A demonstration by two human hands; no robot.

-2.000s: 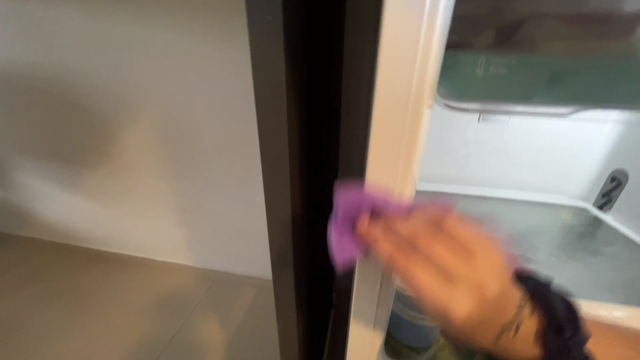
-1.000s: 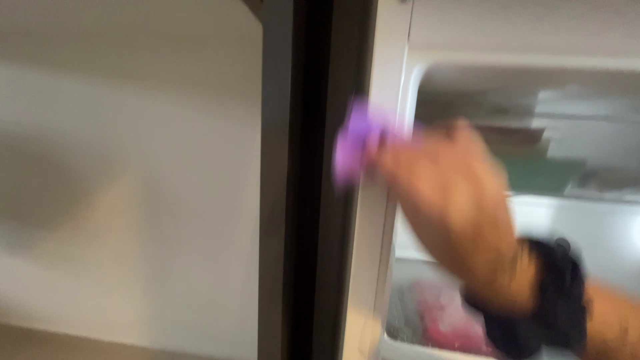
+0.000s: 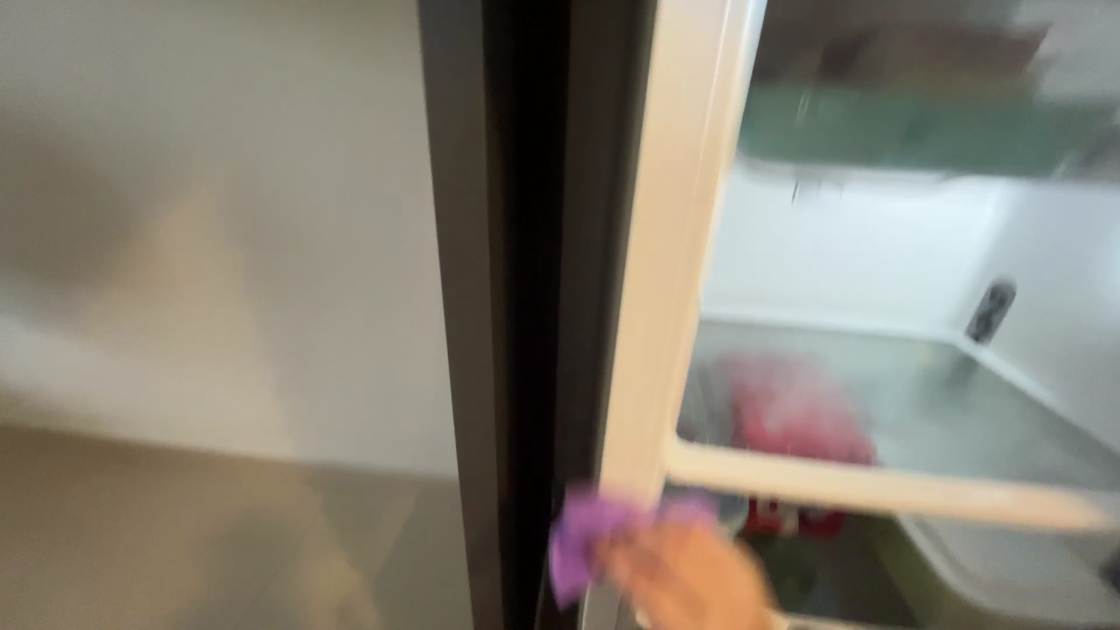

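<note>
My right hand (image 3: 691,577), blurred at the bottom of the head view, holds a purple cloth (image 3: 582,538) against the pale front edge of a refrigerator frame (image 3: 669,262). Part of the cloth sticks out past my fingers to the left, over the dark side of the refrigerator (image 3: 595,262). More of the cloth shows above my knuckles. The wrist is out of the picture. My left hand is not in view.
Right of the frame edge are a glass shelf (image 3: 919,376) with a pale front rim, a red item (image 3: 796,411) seen through it, and a green-fronted upper compartment (image 3: 901,131). A dark gap and panel separate the refrigerator from a white wall (image 3: 332,262); the floor (image 3: 175,525) lies below.
My right hand, still holding the purple cloth, has moved down along the frame edge from its higher place one second ago. The view has tilted between frames.
</note>
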